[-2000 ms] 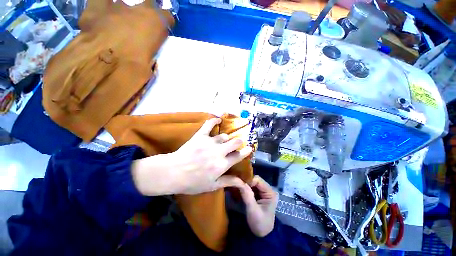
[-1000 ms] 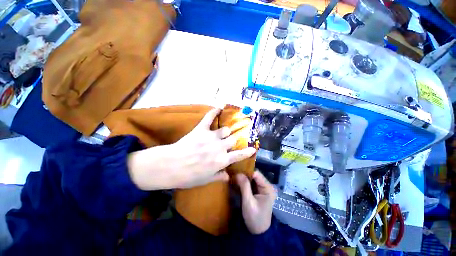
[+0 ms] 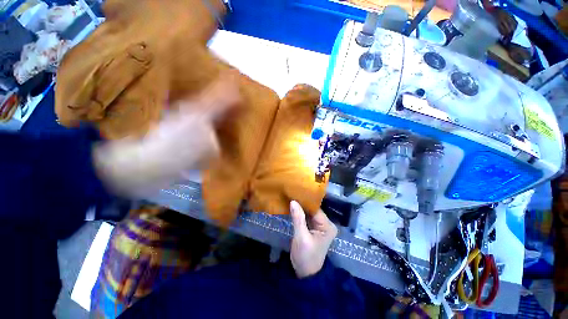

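Note:
A rust-brown garment panel lies on the table, its right edge at the lit needle area of the white and blue overlock machine. A seam line runs down the panel. My left hand is motion-blurred over the cloth at the left; whether it grips the cloth cannot be told. My right hand pinches the panel's lower edge between thumb and fingers, just below the needle area. A brown panel stack with a raised folded patch lies at the upper left.
Scissors with yellow and red handles hang at the lower right by dark straps and white strips. A measuring scale runs along the table's front edge. Plaid fabric shows at the lap. A blue trough lies behind the table.
My left hand has moved left, away from the needle. The panel has swung up and spread across the table beyond the needle. My right hand still pinches its lower edge.

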